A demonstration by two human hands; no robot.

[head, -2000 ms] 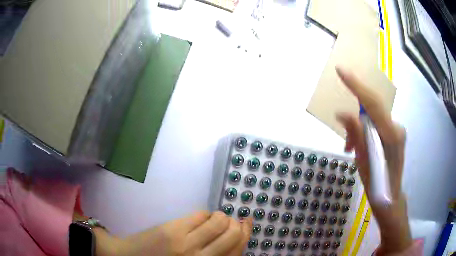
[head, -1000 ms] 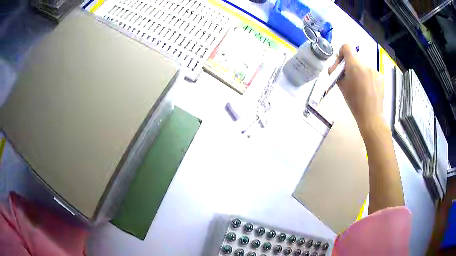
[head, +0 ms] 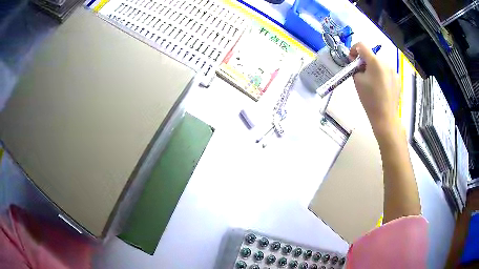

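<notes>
My right hand (head: 372, 86) is stretched out to the upper right and holds a white paint marker (head: 341, 78). The marker's blue tip end points up and right, and its white barrel passes in front of a cloudy white bottle (head: 319, 67). A clear component tray (head: 233, 251) with rows of round metal-rimmed components (head: 262, 242) shows at the bottom edge, cut off by it. My left hand is out of the picture; only a pink sleeve shows at the lower left.
A bundle topped with tan cardboard (head: 94, 115) stands at left on a green mat (head: 168, 184). Cardboard (head: 352, 184) lies at right. Further back are a booklet (head: 254, 68), a sheet with dark marks (head: 173, 31), swabs (head: 270, 134), a small pale block (head: 246, 119) and a blue bin (head: 304, 23).
The view has tilted up, so the tray sits lower and my left hand has left it. My right hand has reached away to the bottle. Over the last second the marker has turned there.
</notes>
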